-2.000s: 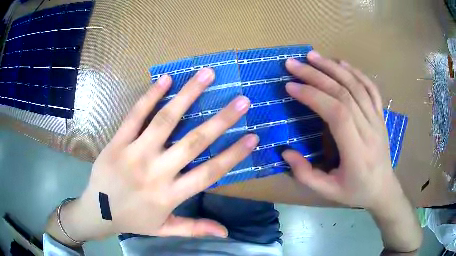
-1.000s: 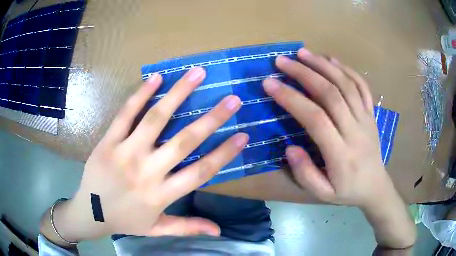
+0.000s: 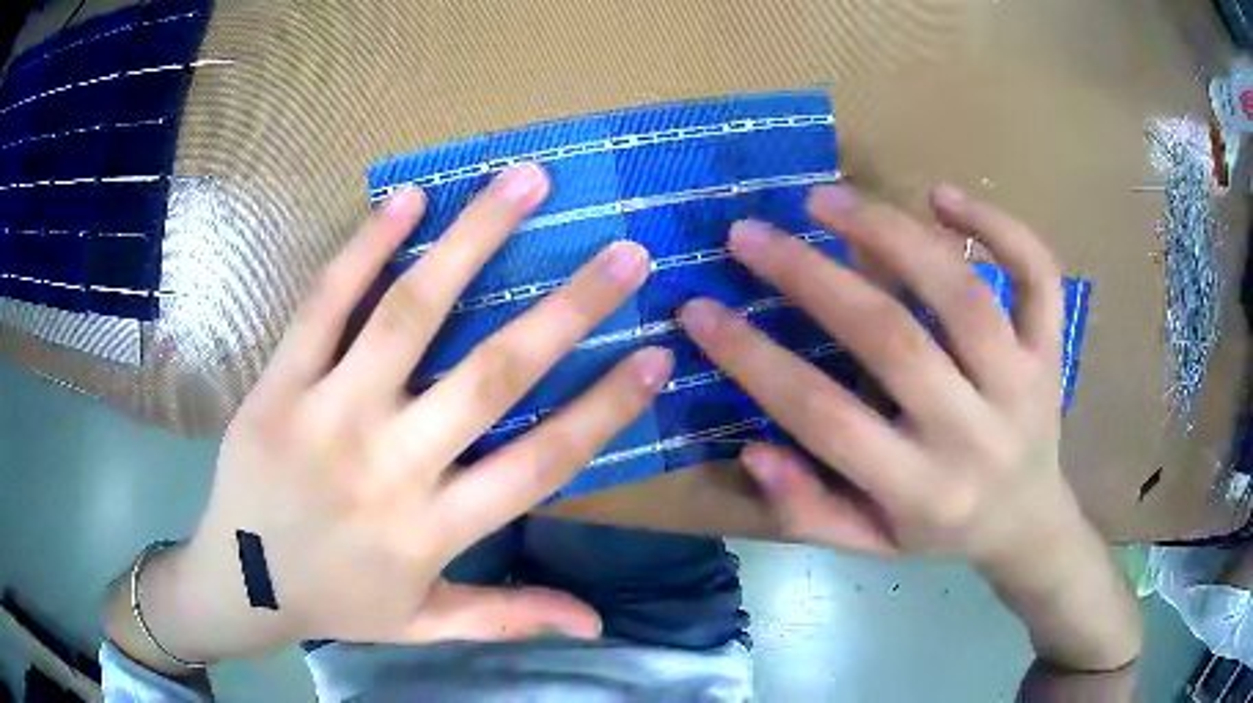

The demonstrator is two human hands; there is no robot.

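Joined blue solar cells (image 3: 687,206) with pale busbar lines lie flat on the table in front of me. My left hand (image 3: 399,426) is spread over their left part, palm down, fingertips resting on the face. My right hand (image 3: 893,398) is over their right part, palm down, fingers apart, with fingertips on or just above the face. Neither hand grips anything. The palms and fingers hide the lower left and lower right of the cells. A narrow blue cell strip (image 3: 1076,343) lies partly hidden behind my right hand.
Large dark joined cells (image 3: 89,165) lie at the left on pale backing (image 3: 83,330). A pile of loose silvery ribbons (image 3: 1189,275) lies at the right. A small dark chip (image 3: 1150,483) is near the right front. A white object (image 3: 1234,103) stands at the far right edge.
My right hand has shifted down and its fingers have spread, uncovering the cells' upper right corner. The cells appear slightly further left and up in view. My left hand keeps its place on them.
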